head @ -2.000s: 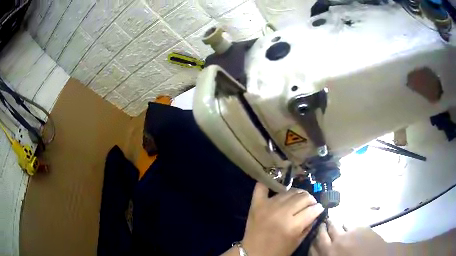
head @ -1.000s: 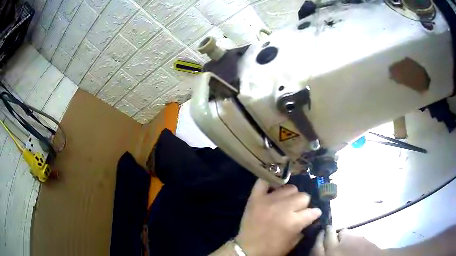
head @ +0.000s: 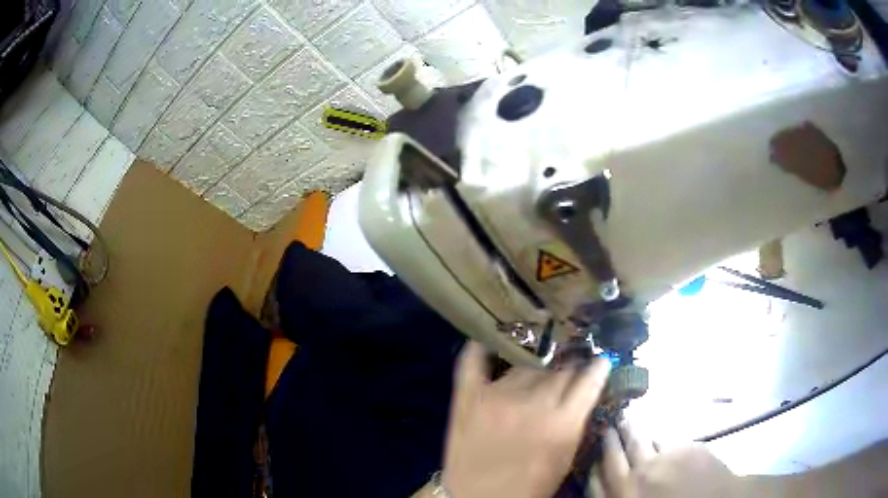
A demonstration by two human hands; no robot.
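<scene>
The dark navy garment (head: 370,389) lies on the table left of the sewing machine head (head: 672,146) and runs under it at the needle area. My left hand (head: 521,418) is slightly blurred, on the cloth just in front of the needle area, fingers pressed on it. My right hand (head: 672,472) is low at the right of the cloth, its fingertips on the cloth's edge below the ridged knob (head: 629,380). Mottled brown fabric shows between the hands. The needle and presser foot are mostly hidden by my left hand and the head.
Cardboard (head: 136,360) with an orange strip (head: 311,222) is at the left. A yellow-black handle (head: 352,122) lies by the white brick wall (head: 214,107). A yellow plug (head: 51,313) hangs far left. A dark thin tool (head: 771,287) lies right of the needle.
My left hand has shifted slightly left, with its fingers closer to the needle area. The cloth between the hands now shows mottled brown. The folded garment part at the left has changed shape. The view has shifted slightly.
</scene>
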